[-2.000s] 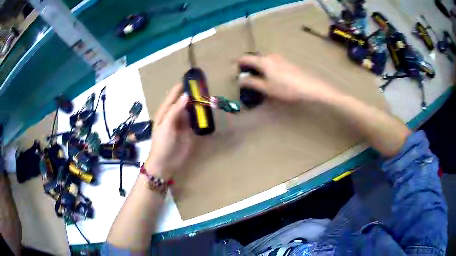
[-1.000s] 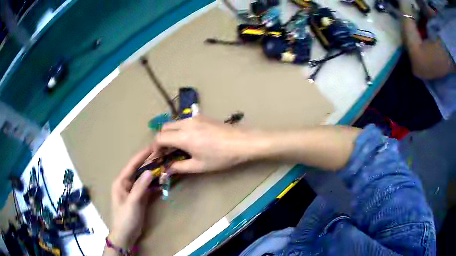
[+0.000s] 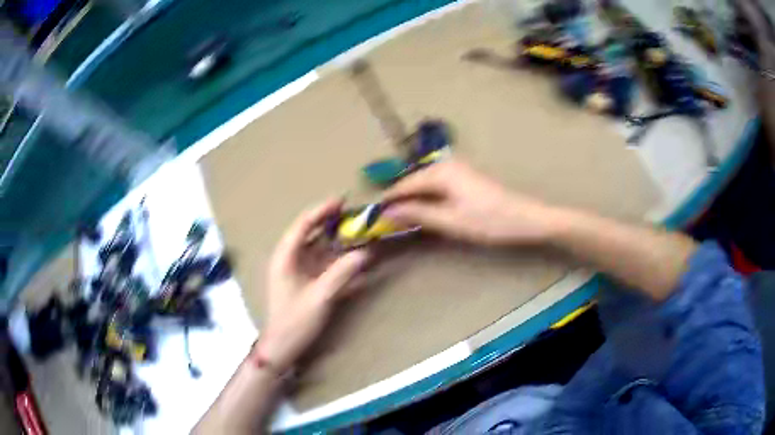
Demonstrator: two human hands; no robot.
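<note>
The frame is blurred. My left hand [image 3: 310, 280] and my right hand [image 3: 455, 204] hold a black housing with a yellow battery cell [image 3: 367, 224] between them, above the cardboard. My left hand grips its left end and my right fingers are on its right end. Another black unit [image 3: 432, 138] lies on the cardboard just beyond my right hand, with its lead [image 3: 378, 102] pointing away and a green circuit board [image 3: 385, 171] beside it. My right hand hides part of this unit.
A brown cardboard sheet [image 3: 280, 161] covers the bench. Tangled units [image 3: 127, 323] lie at left on white. More units [image 3: 595, 68] lie at the upper right. A black unit [image 3: 206, 61] sits on the teal shelf [image 3: 246, 76]. Part of another person's arm [image 3: 755, 34] shows at the far right edge.
My view has swung back to the left since a second ago. Both hands stay on the yellow-celled housing, now lifted flatter between my fingers. Two seconds ago my hands were apart, each at a separate unit.
</note>
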